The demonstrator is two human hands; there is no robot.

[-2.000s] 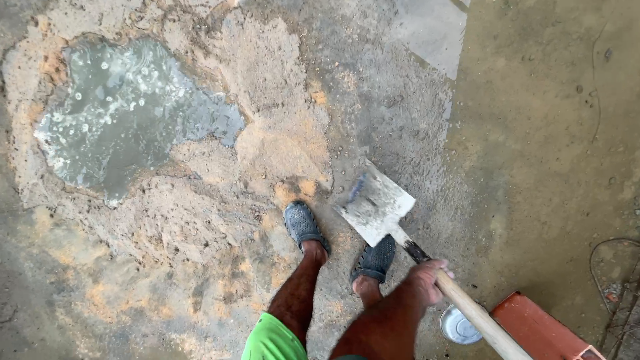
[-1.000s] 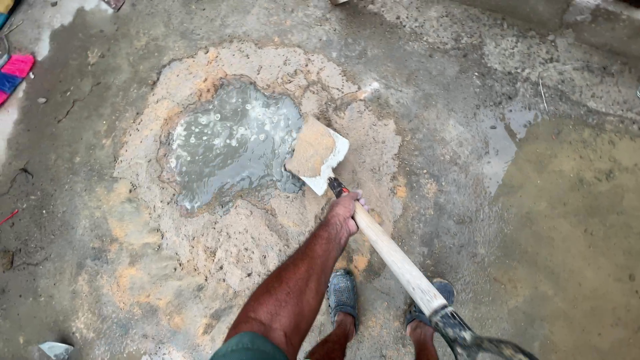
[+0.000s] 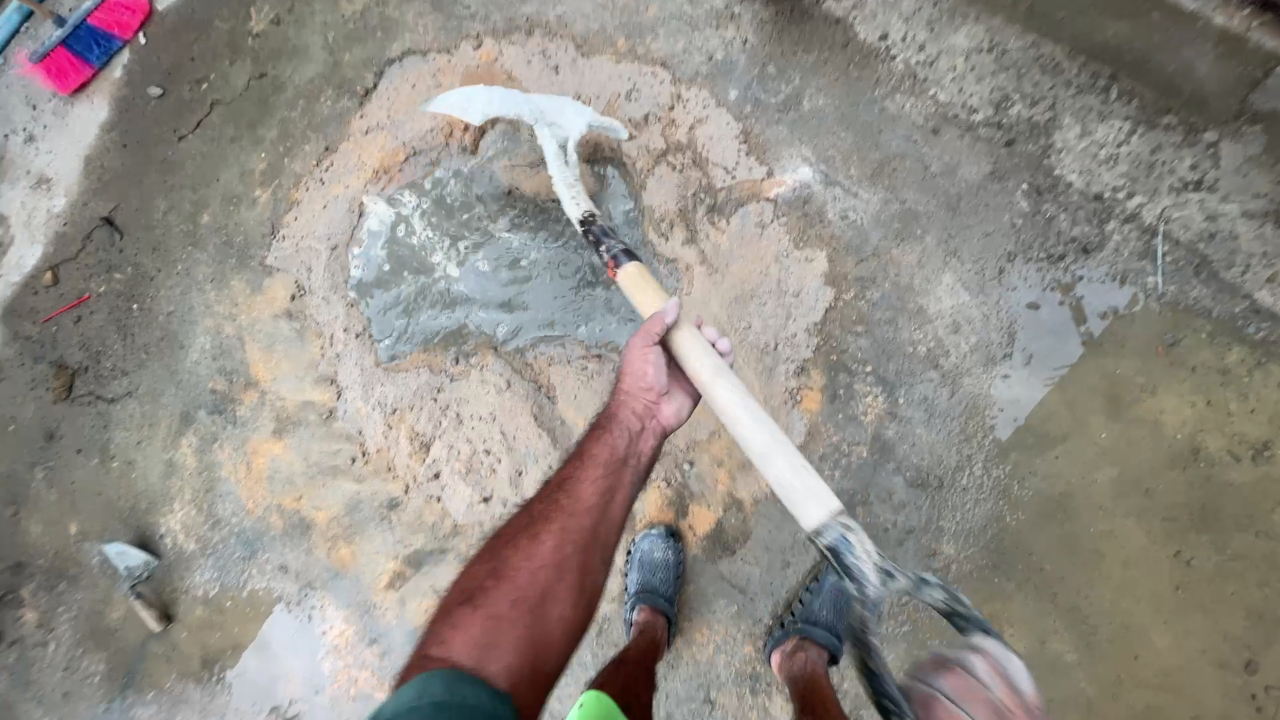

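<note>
My left hand grips the wooden shaft of a shovel near its dark socket. My right hand, blurred at the bottom edge, is closed on the shovel's D-shaped end handle. The shovel's blade, whitish and turned nearly edge-on, is over the far side of a wet grey cement pool. A ring of damp sandy mix surrounds the pool. Whether any mix is on the blade cannot be told.
My feet in grey clogs stand just below the ring. A trowel lies at lower left, a pink and blue broom head at upper left. Shallow puddles cover the floor at right. A low concrete ledge runs along the upper right.
The shovel moved from beside my feet to the pool's right edge with sandy mix on its blade, then to the far side, where the blade is now tipped. The view has shifted.
</note>
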